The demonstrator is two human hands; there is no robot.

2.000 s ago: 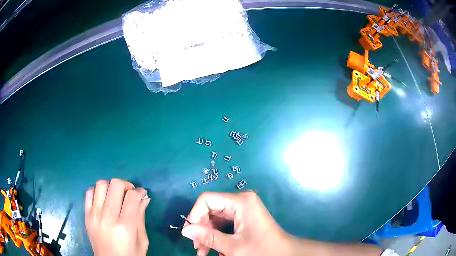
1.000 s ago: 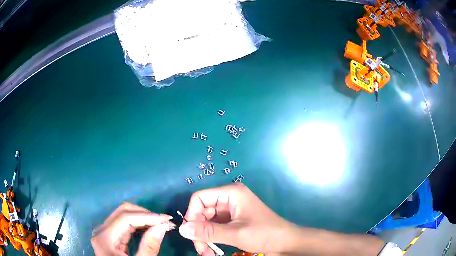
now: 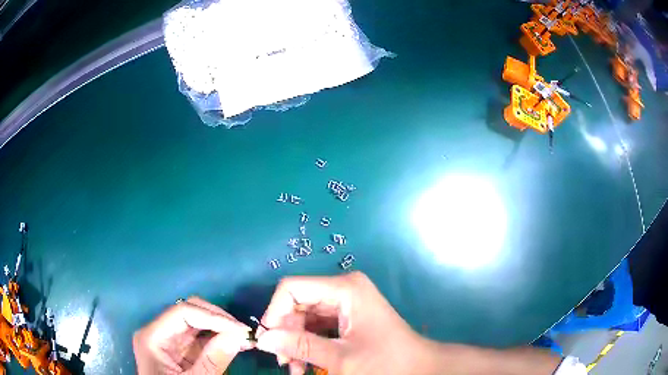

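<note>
My right hand [image 3: 333,322] pinches a thin dark wire lead [image 3: 256,325] between thumb and forefinger at the bottom centre. My left hand [image 3: 192,338] meets it from the left, its thumb and fingertip pinched at the lead's tip. What sits between the left fingertips is mostly hidden and too small to tell. A little orange shows below my right hand at the frame's lower edge. Several tiny clear or grey clips [image 3: 302,246] lie scattered on the dark-green surface [image 3: 146,190] beyond my hands.
A clear plastic bag with white contents and a white sheet [image 3: 271,62] lies at the far side. Orange connector housings [image 3: 538,106] with leads stand at the upper right, and more orange housings [image 3: 22,333] at the lower left. A blue stool [image 3: 611,307] stands beyond the right edge.
My left hand has moved right from its separate place to meet my right fingertips at the lead. Orange now shows below my right hand. The view has shifted slightly.
</note>
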